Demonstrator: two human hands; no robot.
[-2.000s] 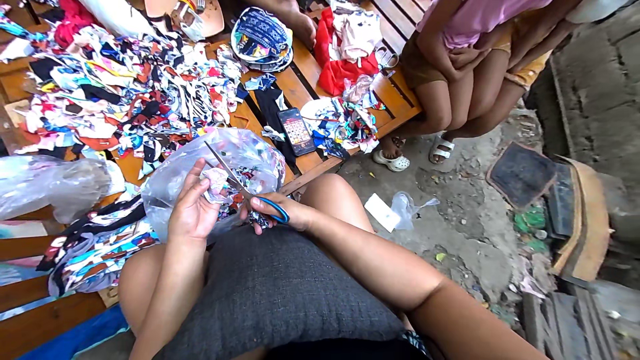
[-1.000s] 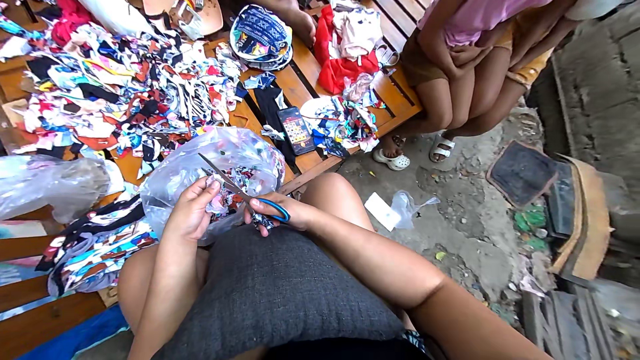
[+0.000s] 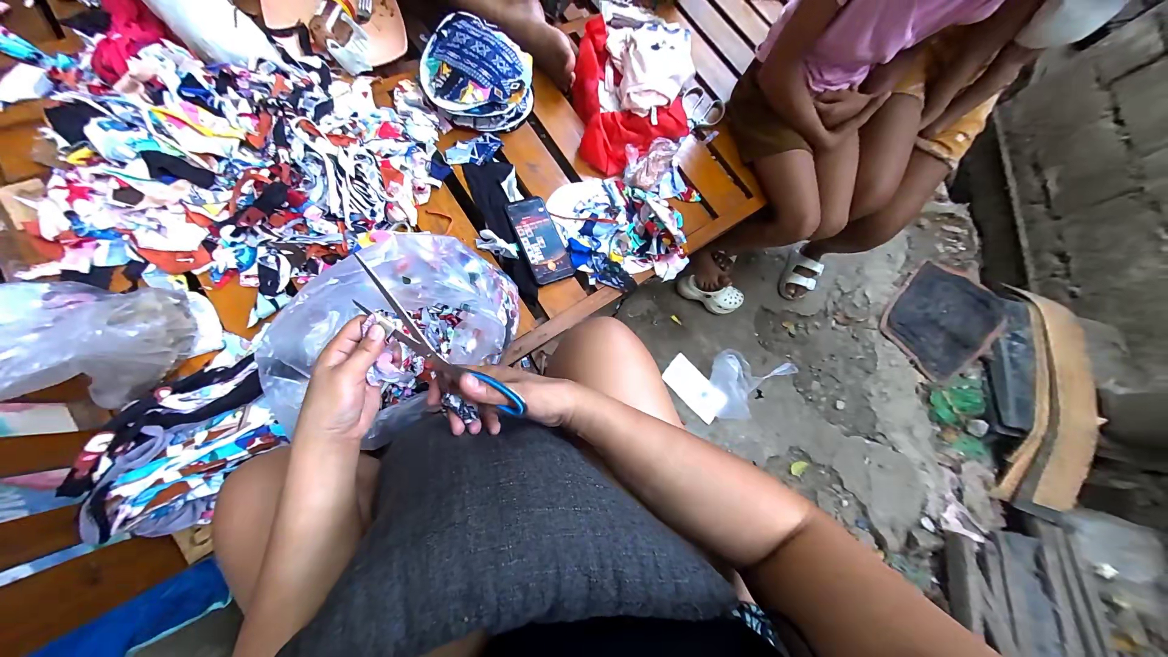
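Note:
My right hand (image 3: 511, 397) holds a pair of scissors (image 3: 415, 339) by the blue handles, with the blades parted and pointing up and left. A small patterned fabric scrap (image 3: 461, 408) shows under its fingers. My left hand (image 3: 345, 379) pinches a small piece of fabric (image 3: 388, 324) beside the blades. Both hands are over a clear plastic bag (image 3: 306, 333) that holds many small cut scraps. A dark grey cushion (image 3: 520, 520) rests on my lap below the hands.
A big heap of fabric scraps (image 3: 228, 173) covers the slatted wooden bench (image 3: 538, 151). A phone (image 3: 538, 242), a patterned fabric bundle (image 3: 476, 68) and a red cloth (image 3: 630, 132) lie behind. Striped fabric (image 3: 192, 456) lies left. Two people sit at right, above a concrete floor (image 3: 821, 365).
Two seconds ago my left hand was open-palmed with a light scrap on its fingers; now it pinches fabric by the blades. The scissor blades have parted since one second ago.

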